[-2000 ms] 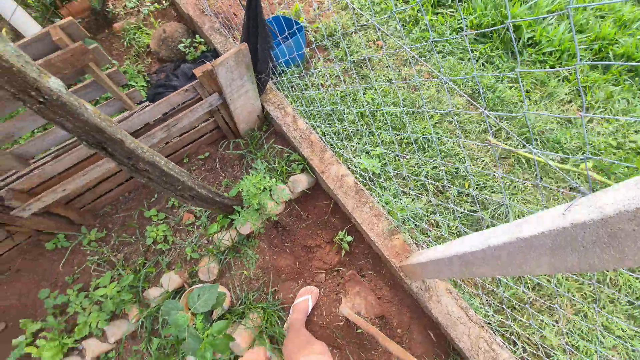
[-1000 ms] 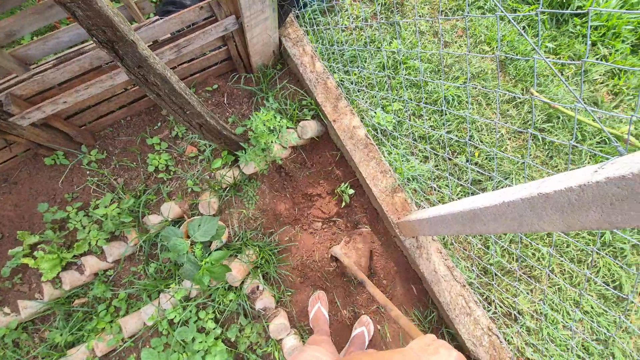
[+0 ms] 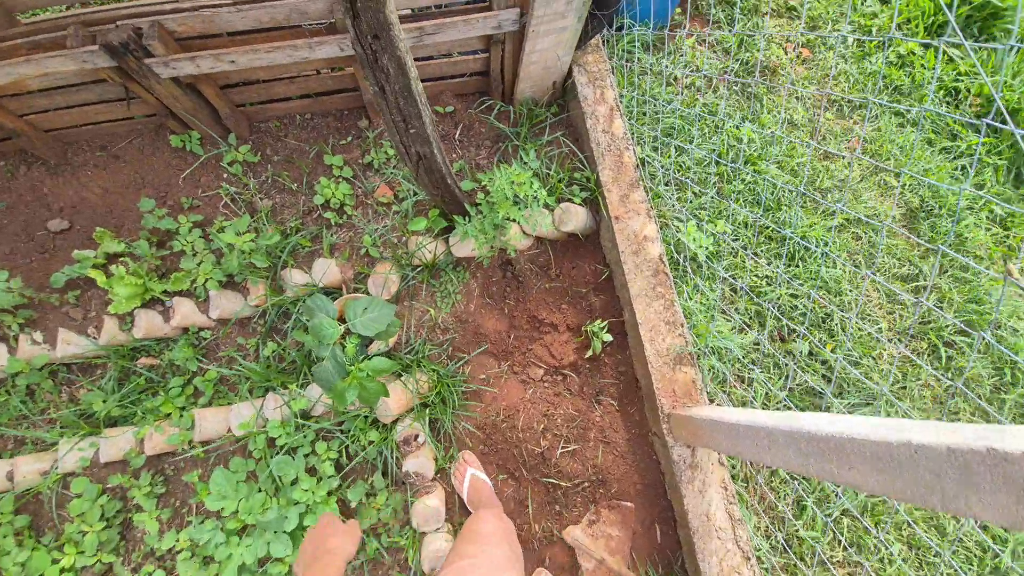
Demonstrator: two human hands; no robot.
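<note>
My left hand [image 3: 328, 546] shows at the bottom edge, left of my leg, over low green plants. Its fingers are not clearly seen, nor whether it holds anything. My right hand is out of view. A soil-covered hoe blade [image 3: 606, 534] lies on the red soil at the bottom, right of my foot; most of its handle is hidden or out of frame. Farther up the strip of bare red soil [image 3: 544, 392] stands a small green seedling [image 3: 596, 338], near the concrete curb.
A concrete curb [image 3: 640, 304] and wire mesh fence [image 3: 840, 224] run along the right, with a concrete post [image 3: 848, 456] jutting in. Upturned bottles [image 3: 212, 422] edge the planted beds. A slanted wooden post [image 3: 404, 104] stands before a slatted wooden fence [image 3: 280, 52]. My sandaled foot [image 3: 480, 484] is beside the edging.
My right hand, seen by the hoe handle a second ago, has left the view. The hoe blade lies farther from the seedling, nearer me. My left hand has come into view. The view has swung left.
</note>
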